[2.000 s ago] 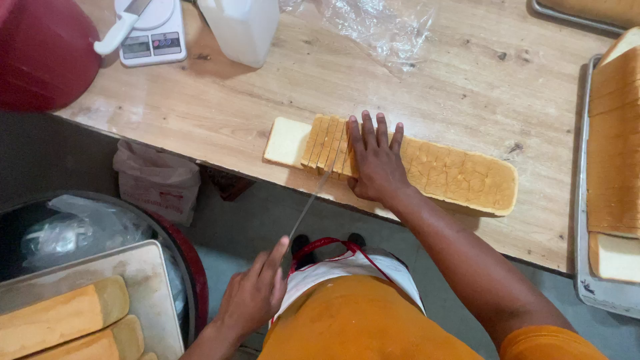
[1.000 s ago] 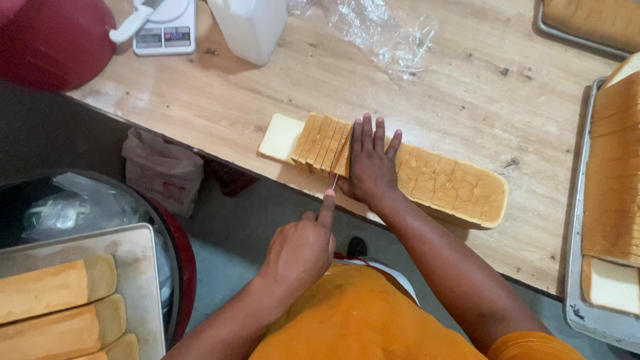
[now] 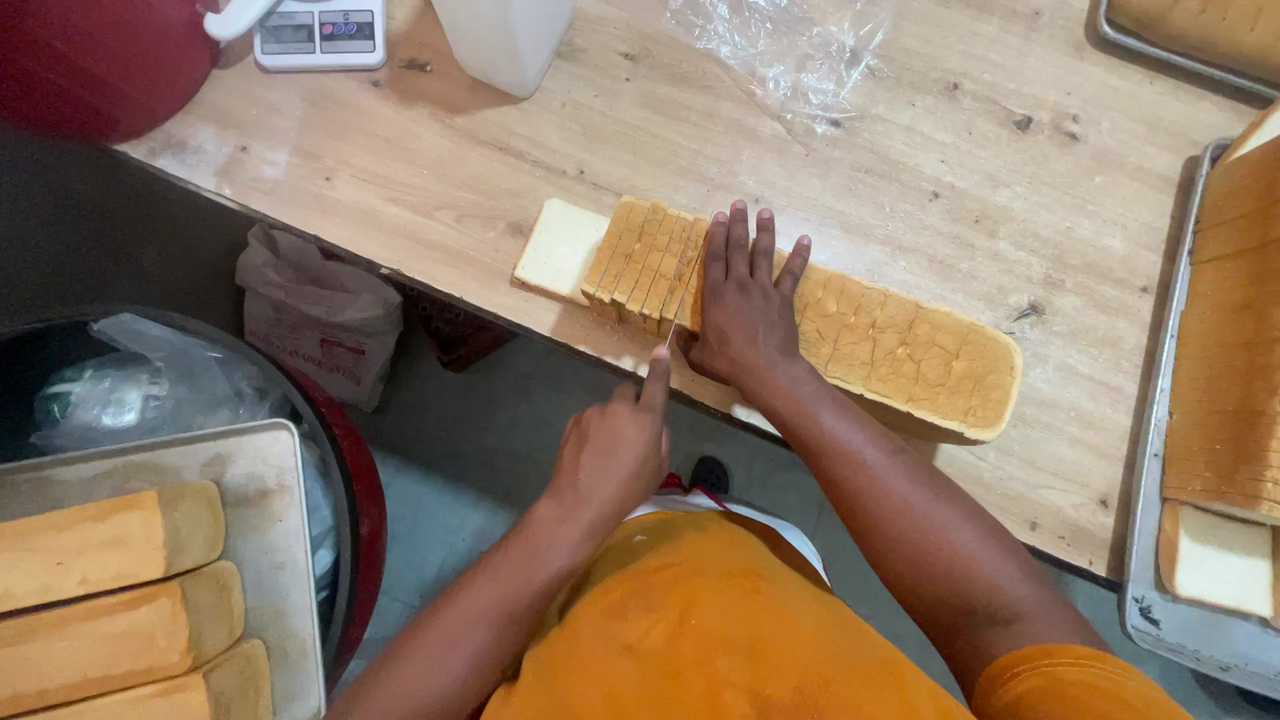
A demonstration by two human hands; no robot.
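Observation:
A long loaf of bread (image 3: 910, 350) lies on the wooden table, its left part cut into several upright slices (image 3: 645, 260). One slice (image 3: 562, 248) lies flat at the left end, its white face up. My left hand (image 3: 612, 440) is shut on a knife, index finger stretched along it; the handle is hidden in the hand. The thin knife blade (image 3: 683, 305) stands in the loaf just right of the slices. My right hand (image 3: 750, 300) presses on top of the loaf beside the blade, fingers spread, thumb at the near side.
Trays of bread stand at the right (image 3: 1150, 420) and lower left (image 3: 300, 560), the latter over a bin (image 3: 365, 520) with plastic. Along the back are a red tub (image 3: 100, 70), a white scale (image 3: 320, 35), a white container (image 3: 505, 40) and clear plastic film (image 3: 790, 50). A bag (image 3: 320, 310) stands below the table.
My left hand has moved up toward the loaf since two seconds ago, when more of the blade showed. The cut has shifted to the right along the loaf. My right hand stays on the loaf.

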